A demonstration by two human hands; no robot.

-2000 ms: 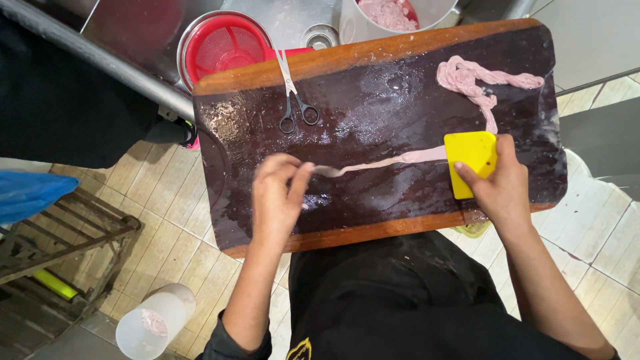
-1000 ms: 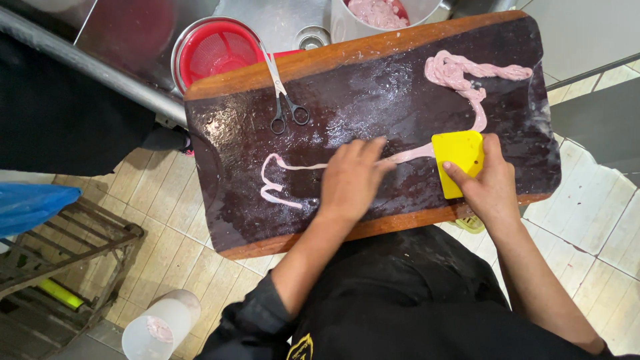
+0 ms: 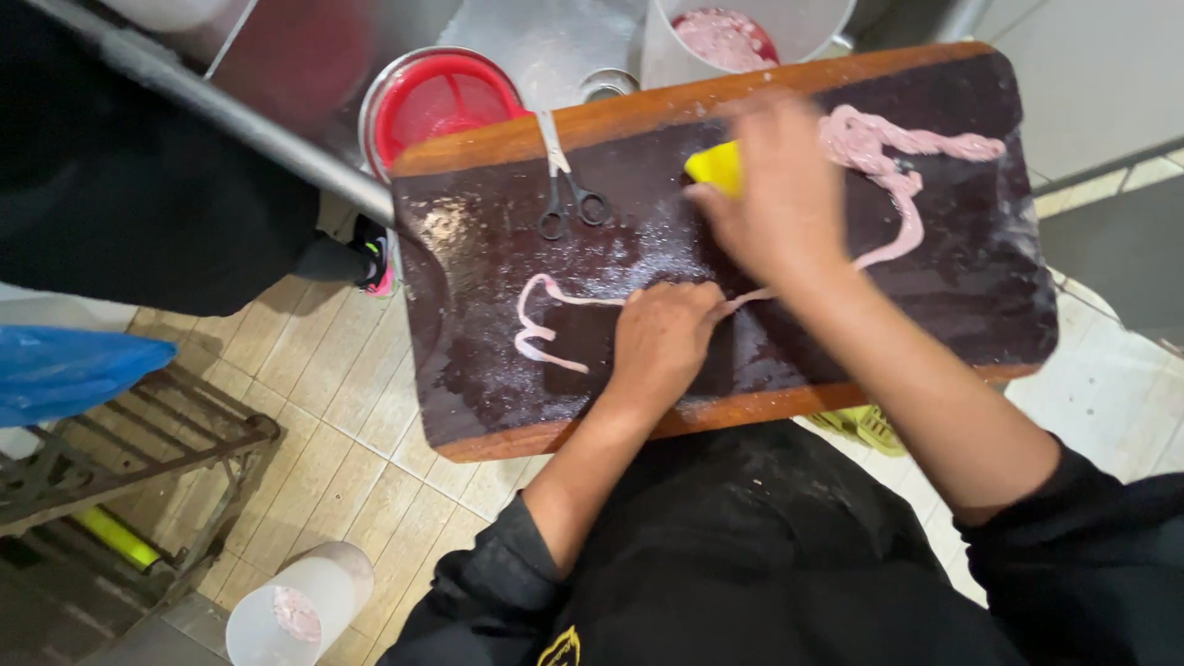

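A long pale pink strand, like animal casing or intestine [image 3: 902, 231], lies across a dark wooden board [image 3: 490, 388] with orange-brown edges, bunched at the upper right and looped at the left. My left hand [image 3: 671, 324] rests on the strand near the board's middle, fingers bent over it; whether it grips is unclear. My right hand [image 3: 786, 185], blurred, holds a yellow plastic scraper [image 3: 717, 168] above the board's upper middle, left of the bunch. Scissors with black handles [image 3: 564, 176] lie across the board's upper edge, with their blades towards the sink.
Behind the board, a red strainer [image 3: 449, 102] and a white tub with pink pieces [image 3: 661, 46] stand in a metal sink. A translucent container [image 3: 250, 624] stands on the tiled floor. At left are a metal rack [image 3: 139, 462], a blue bag [image 3: 74, 370] and a person in dark clothing [image 3: 139, 176].
The right hand has lifted the yellow scraper off the strand and moved up and left. The left hand has let go of the strand's left end, which now lies looped on the board.
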